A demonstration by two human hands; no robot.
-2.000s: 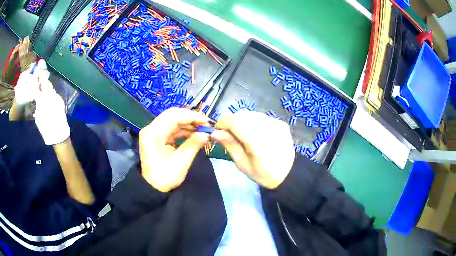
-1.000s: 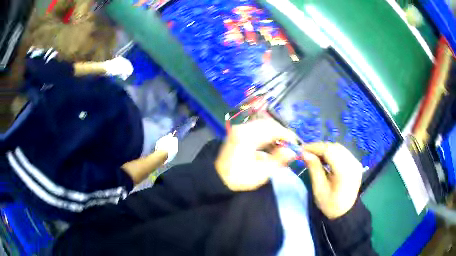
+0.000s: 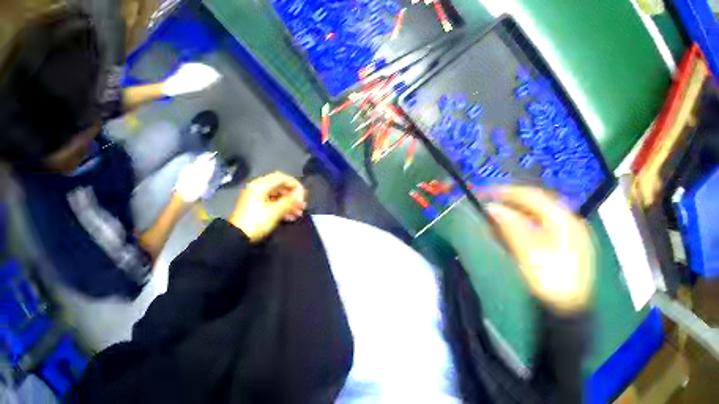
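Observation:
My left hand [image 3: 270,207] is curled over my lap, left of the bench; whether it holds anything is hidden. My right hand [image 3: 548,246] is blurred, over the near edge of the right tray [image 3: 453,170]. A reddish streak shows at its fingertips, too blurred to name. Blue pieces [image 3: 552,134] lie in the right tray. Loose red pins [image 3: 378,118] lie in a pile between the trays, spilling toward the bench edge. A few red and blue pieces [image 3: 430,193] lie on the green surface beside the right tray's near edge.
The mixed tray with blue pieces [image 3: 339,47] and some red is cut off at the top. A co-worker [image 3: 87,213] with white gloves stands or sits at left. White paper [image 3: 627,237], stacked folders [image 3: 670,118] and a blue bin [image 3: 702,221] are at right.
My hands were together on a small red-and-blue piece and are now apart, the left further left, the right at the tray edge. The view has turned, and the co-worker's head now shows.

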